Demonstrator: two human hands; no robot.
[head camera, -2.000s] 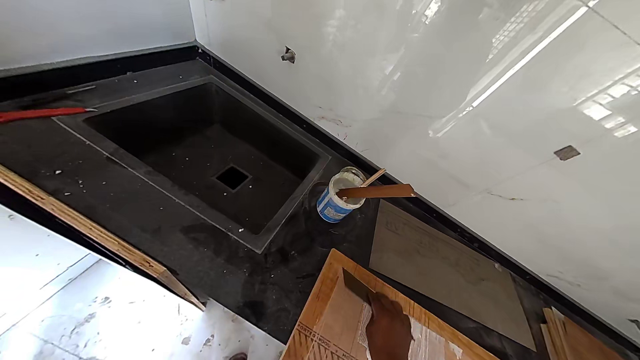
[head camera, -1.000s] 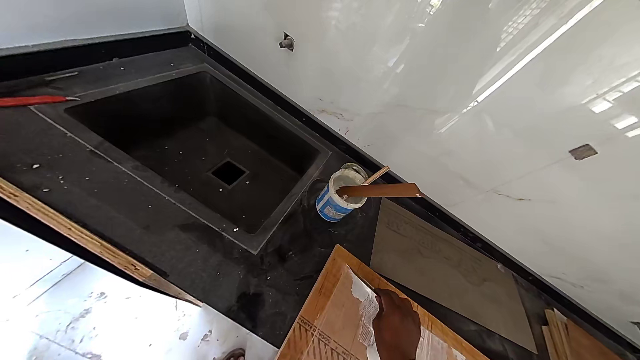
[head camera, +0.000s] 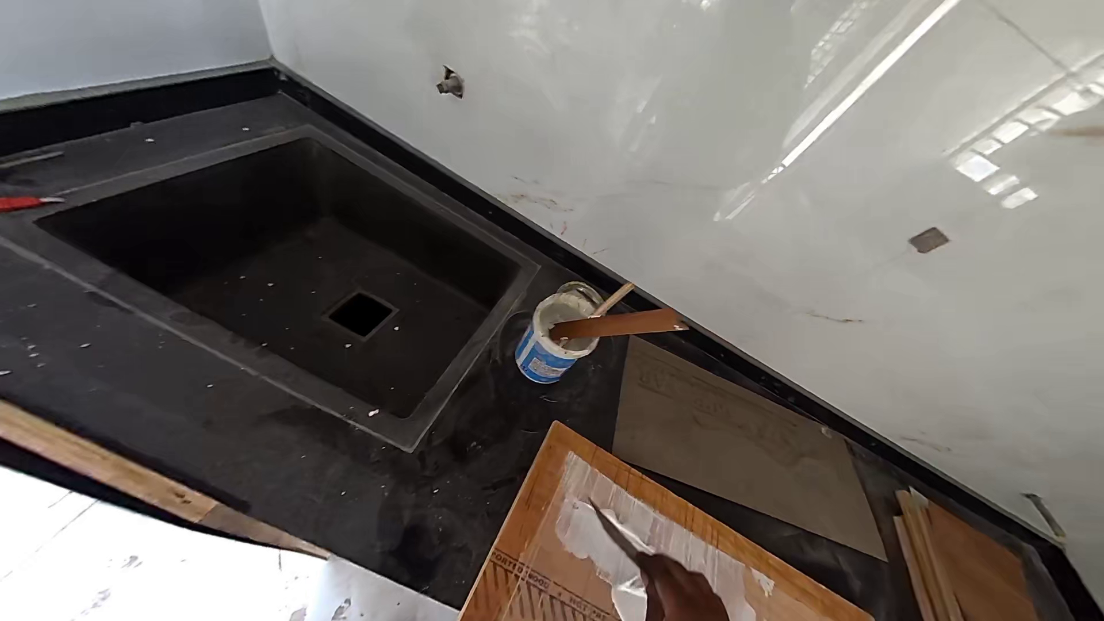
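My right hand (head camera: 686, 591), at the bottom of the view, is closed around a putty knife (head camera: 614, 528) whose blade lies over a wooden board (head camera: 530, 492). Wet white glue or filler (head camera: 582, 535) is spread in a patch on the board's face, around the blade. Printed writing and hatching mark the board's lower left. Behind the board stands a blue and white plastic tub (head camera: 545, 358) of pale paste, with a flat brown wooden strip (head camera: 621, 324) and a thin stick (head camera: 614, 297) in it. My left hand is out of view.
A black sink basin (head camera: 345, 259) with a square drain opening (head camera: 360, 314) is set in the dark countertop (head camera: 190, 448). A red-handled tool (head camera: 21, 203) lies at the left edge. A grey panel (head camera: 742, 448) and wood strips (head camera: 927, 552) lie right, along the glossy tiled wall (head camera: 690, 155).
The putty knife's blade has moved over the board, and the white patch on it is wider than two seconds ago. The tub has stayed in place.
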